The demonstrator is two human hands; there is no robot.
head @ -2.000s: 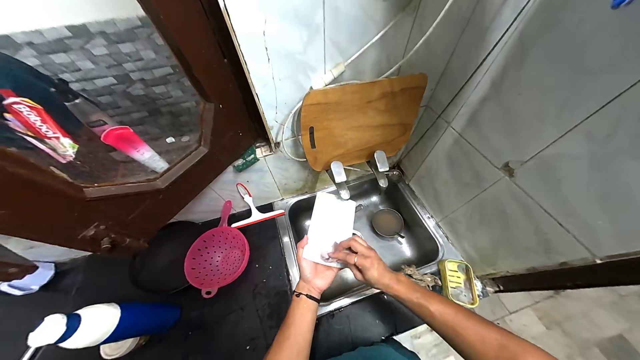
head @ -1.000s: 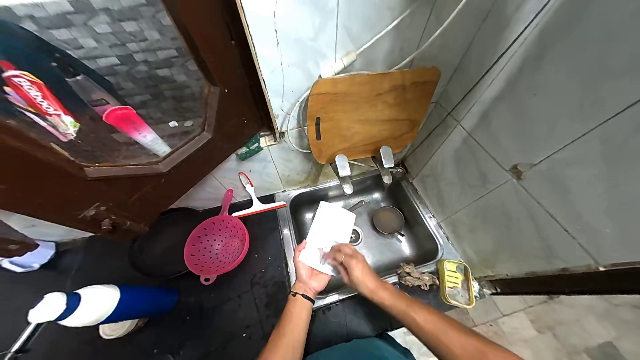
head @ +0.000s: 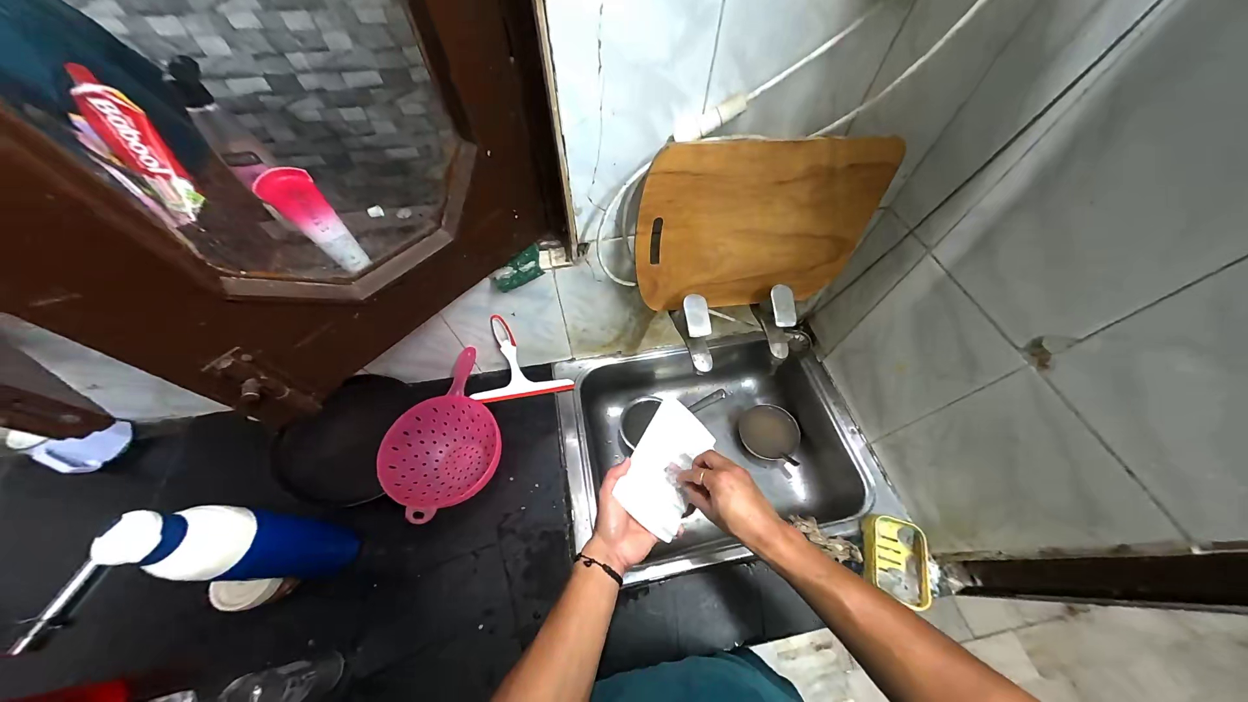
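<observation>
A flat white rectangular item (head: 663, 468), whose exact kind I cannot tell, lies over the near part of the steel sink (head: 829, 468). My left hand (head: 621, 526) holds it from below and the left. The fingertips of my right hand (head: 726, 495) touch its right side, and whether they pinch anything is hidden. Beyond it in the basin are a round metal vessel (head: 639, 421), partly covered by the white item, and a small round pan (head: 768, 432) with cloudy liquid in it. Two taps (head: 696, 327) stand at the sink's back edge.
Left of the sink lie a pink colander (head: 439, 451), a squeegee (head: 517, 383), a dark pan (head: 336, 444) and a blue-and-white bottle (head: 234, 541). A wooden board (head: 765, 219) leans behind the taps. A yellow soap dish (head: 897, 561) sits at the sink's right corner.
The white item and both hands have shifted within the sink area, and the round vessel at the basin's left now shows past the item's edge. My left hand keeps its hold.
</observation>
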